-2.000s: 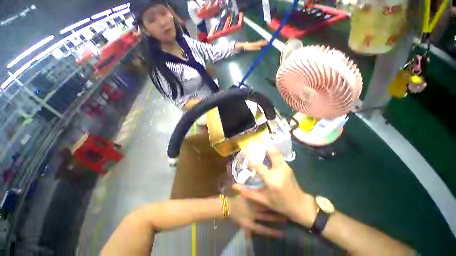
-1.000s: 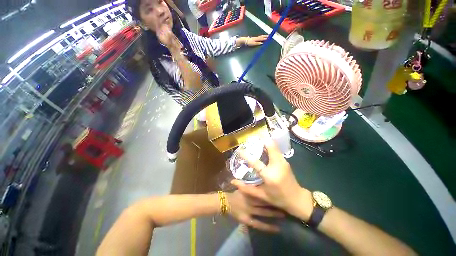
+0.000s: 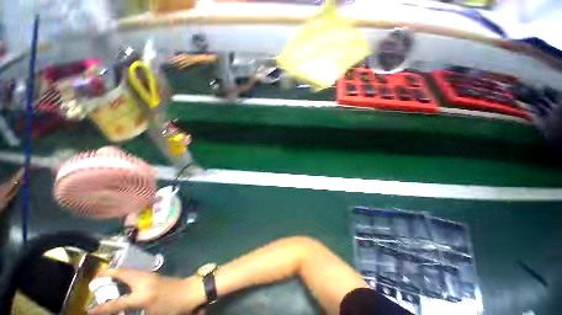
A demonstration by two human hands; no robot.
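My right hand, with a watch on the wrist, reaches to the lower left of the view. Its fingers are around the white and clear top of a tumbler, whose body is mostly hidden and blurred. The tumbler is beside an open yellow-brown carton with dark contents. My left hand is not in view.
A thick black bent hose arches over the carton. A pink fan and small dish stand behind. A clear blister tray lies right. Red trays are across the bench. Another person's hand shows far left.
The view has swung right, so the fan, carton and hose now show at the left. My left hand has left the picture. The blister tray and the far red trays have come into view.
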